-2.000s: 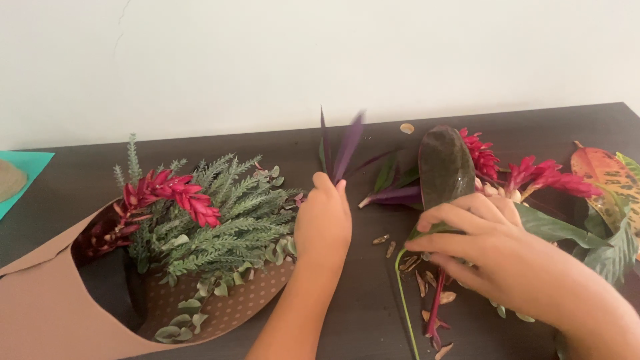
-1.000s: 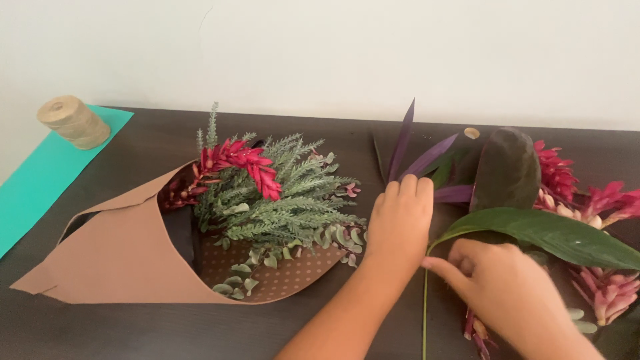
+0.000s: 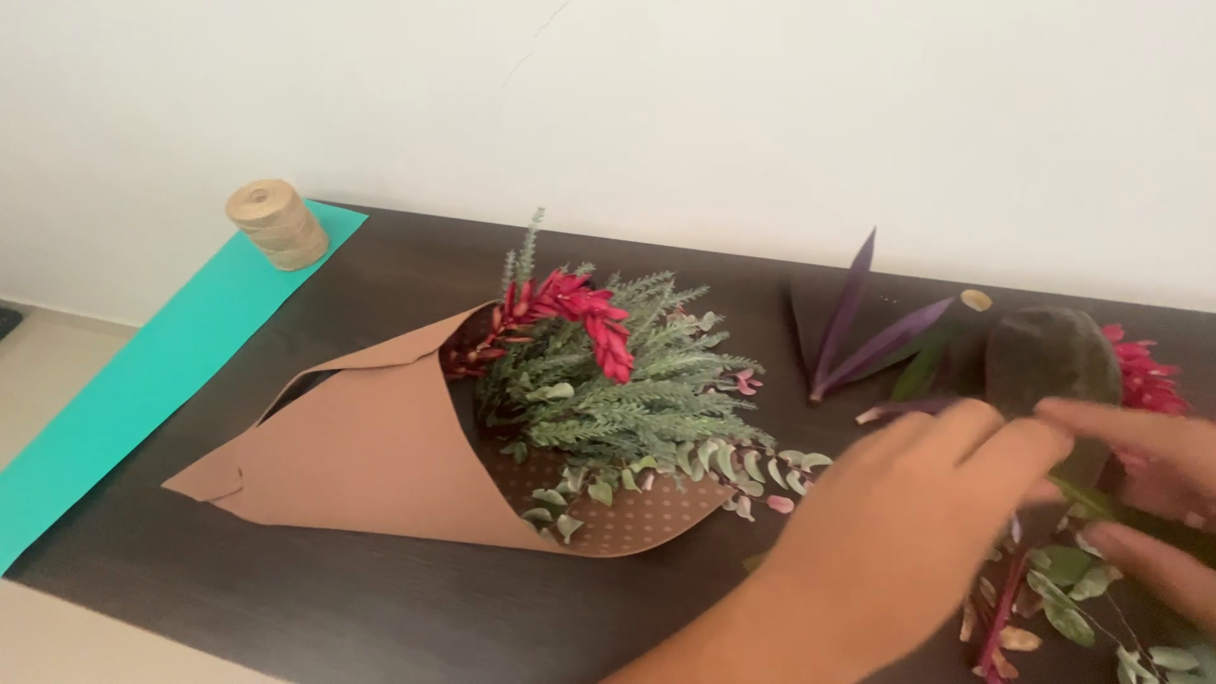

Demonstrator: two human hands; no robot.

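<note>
My left hand (image 3: 912, 522) reaches over the loose plant pieces at the right, its fingertips hidden or blurred near a green leaf (image 3: 1092, 494). Close beside it my right hand (image 3: 1149, 475), partly out of view, has its thumb and fingers spread about the same leaf; whether either hand grips it is not clear. A broad dark leaf (image 3: 1050, 356) lies behind the hands. Purple pointed leaves (image 3: 844, 309) rest on the dark table to their left. At the middle, a brown paper cone (image 3: 380, 446) holds green foliage (image 3: 627, 380) and a drooping red flower spike (image 3: 579, 309).
A twine spool (image 3: 277, 225) stands on a turquoise sheet (image 3: 180, 351) at the table's left side. Red flowers (image 3: 1145, 370) lie at the right edge. Small-leaved sprigs (image 3: 1064, 579) and dry petals are below the hands. A pale wall runs behind the dark table (image 3: 427, 608).
The view has swung left. The purple leaves, held in my left hand two seconds ago, now lie on the table. My left hand is away from them, close to my right hand.
</note>
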